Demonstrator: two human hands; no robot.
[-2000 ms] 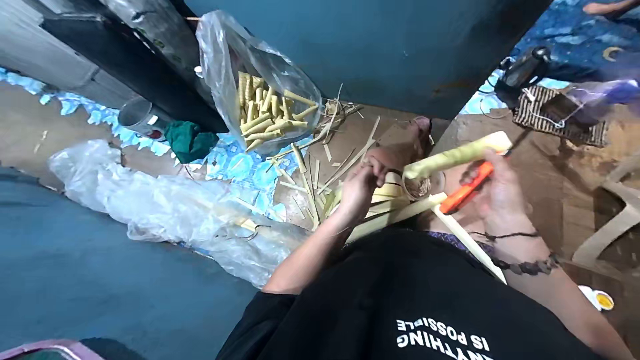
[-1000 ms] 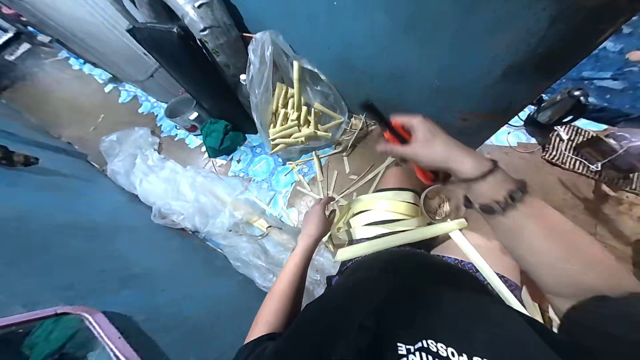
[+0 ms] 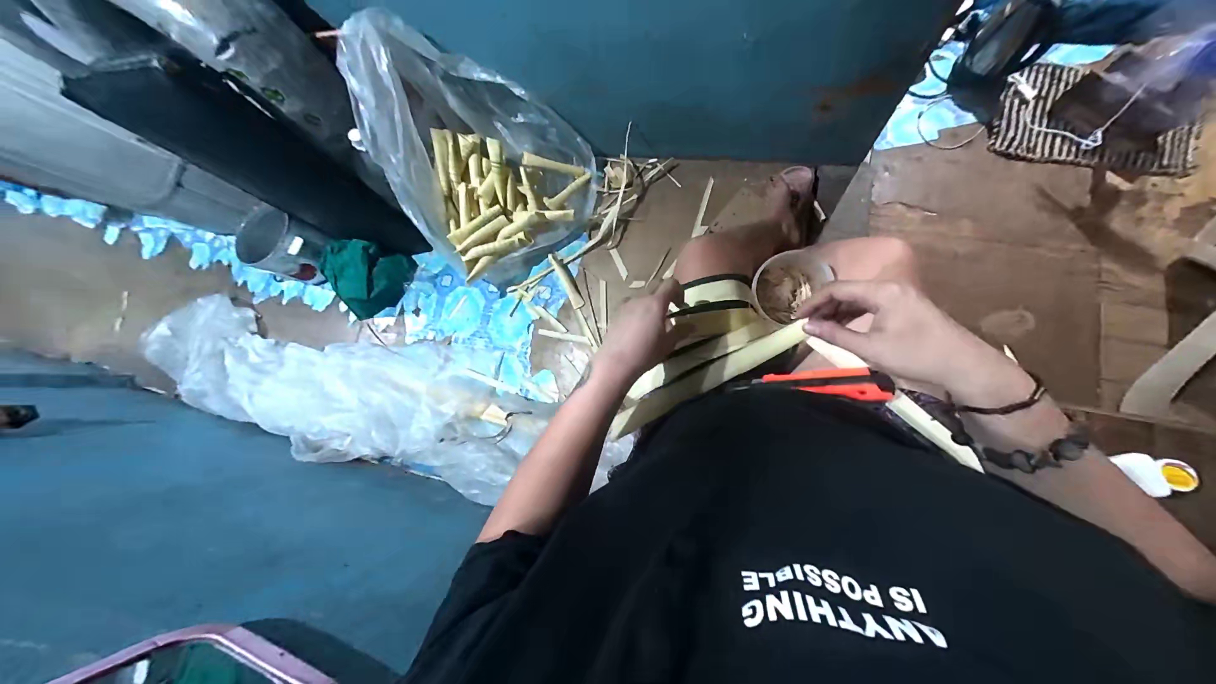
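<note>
Pale green leaf strips (image 3: 731,359) lie across my lap. The fingertips of my right hand (image 3: 869,328) pinch the end of one strip beside a small round tub (image 3: 787,285) with brown bits in it. My left hand (image 3: 641,332) is at the other side of the strips, its fingers partly hidden; whether it grips one is unclear. An orange utility knife (image 3: 831,383) rests on my lap against the black shirt, just below my right hand. Rolled leaf tubes (image 3: 494,195) fill a clear plastic bag (image 3: 380,104) ahead on the left.
Leaf scraps (image 3: 622,195) litter the floor by the blue wall. Crumpled plastic sheeting (image 3: 323,389) lies at left, near a green cloth (image 3: 366,277) and a clear container (image 3: 275,242). A striped mat (image 3: 1092,119) is at upper right. A white bottle with a yellow cap (image 3: 1154,473) lies at right.
The orange knife, held in my right hand in both earlier frames, now lies on my lap. The rolled piece at my right hand two seconds ago is no longer there.
</note>
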